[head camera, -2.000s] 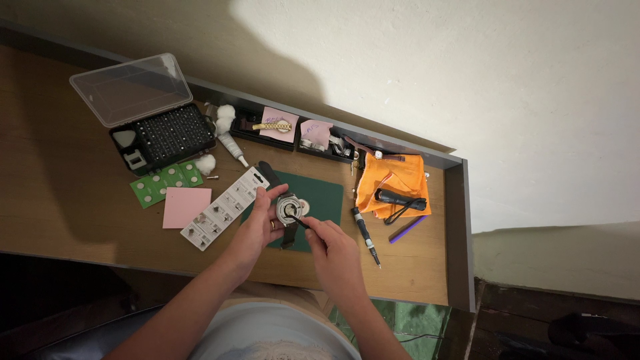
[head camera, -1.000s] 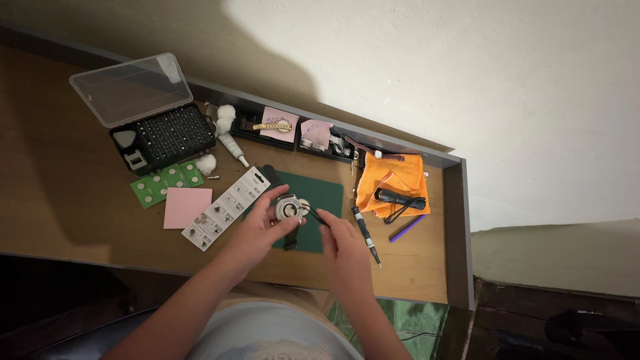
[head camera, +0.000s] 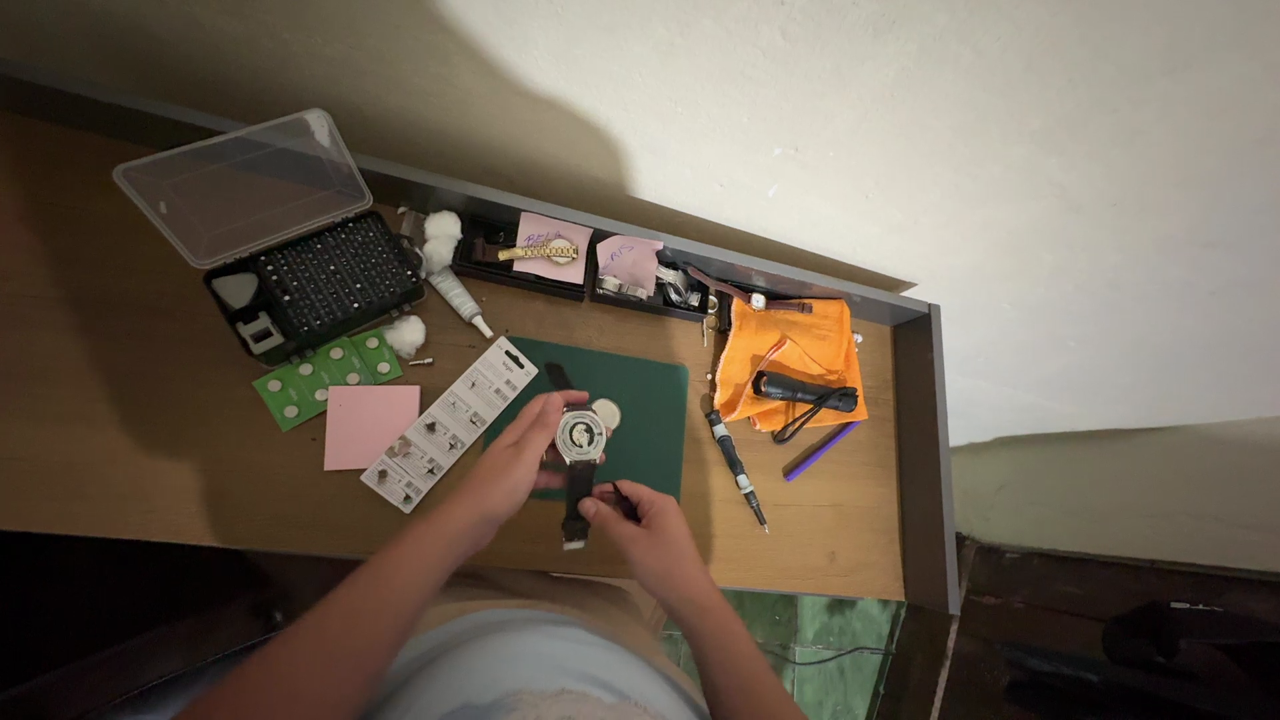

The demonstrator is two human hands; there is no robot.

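A wristwatch (head camera: 581, 436) with a dark strap lies tilted in my left hand (head camera: 528, 440), its movement showing in the round case. Fingers of that hand hold the case from the left, above a green mat (head camera: 650, 400). A round silvery disc, probably the case back (head camera: 606, 413), rests on the mat just right of the watch. My right hand (head camera: 640, 525) pinches a thin black tool, perhaps tweezers (head camera: 624, 500), and its thumb is at the lower strap. Whether it grips the strap too, I cannot tell.
Left stand an open bit case (head camera: 330, 280), button cells (head camera: 308, 375), pink notes (head camera: 370, 428), a blister card (head camera: 450, 425) and a tube (head camera: 460, 303). Watches lie in black trays (head camera: 525, 285) behind. An orange cloth (head camera: 790, 345), flashlight (head camera: 805, 391), screwdriver (head camera: 737, 470) and purple stick (head camera: 822, 451) are right.
My right hand has moved from the watch case down to the lower strap, with the black tool still in it. The disc beside the watch shows more fully than before.
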